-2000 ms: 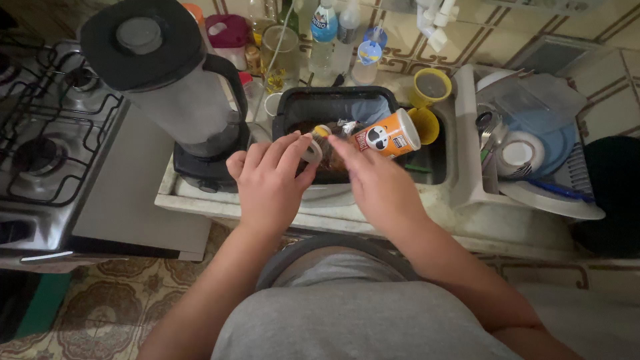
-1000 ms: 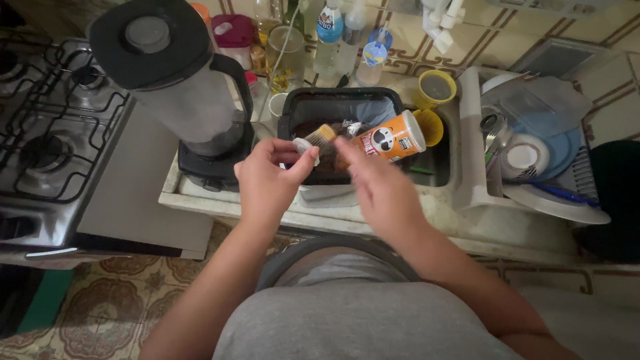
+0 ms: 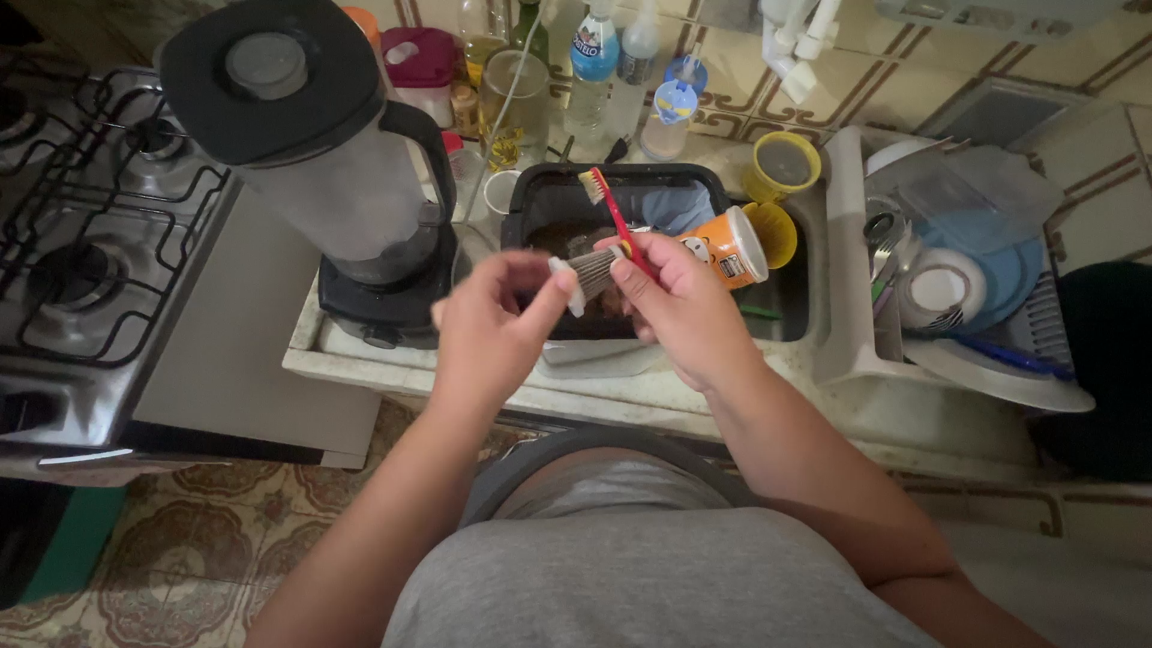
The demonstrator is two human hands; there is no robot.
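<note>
My right hand (image 3: pixel 679 297) holds a red toothbrush (image 3: pixel 616 211), its worn bristles pointing up and left. The thumb and fingers of the same hand also pinch one end of a small pleated filter (image 3: pixel 596 272). At the filter's white plastic end is my left hand (image 3: pixel 504 310), slightly blurred, with its thumb against the rim. Both hands are above the near side of a black plastic basin (image 3: pixel 621 173) with murky contents. An orange snack can (image 3: pixel 724 247) with a white lid leans at the basin's right side.
A blender (image 3: pixel 333 180) stands left of the basin, beside the gas stove (image 3: pixel 81 261). Yellow cups (image 3: pixel 785 164) are at the sink's right, near a dish rack (image 3: pixel 850 270) full of dishes. Several bottles (image 3: pixel 591 72) line the tiled wall. Marble counter edge (image 3: pixel 432 382) lies nearest me.
The right hand has turned, and the toothbrush now points upward, clearly visible. The filter is now held between both hands; one second ago only the left hand clearly held it.
</note>
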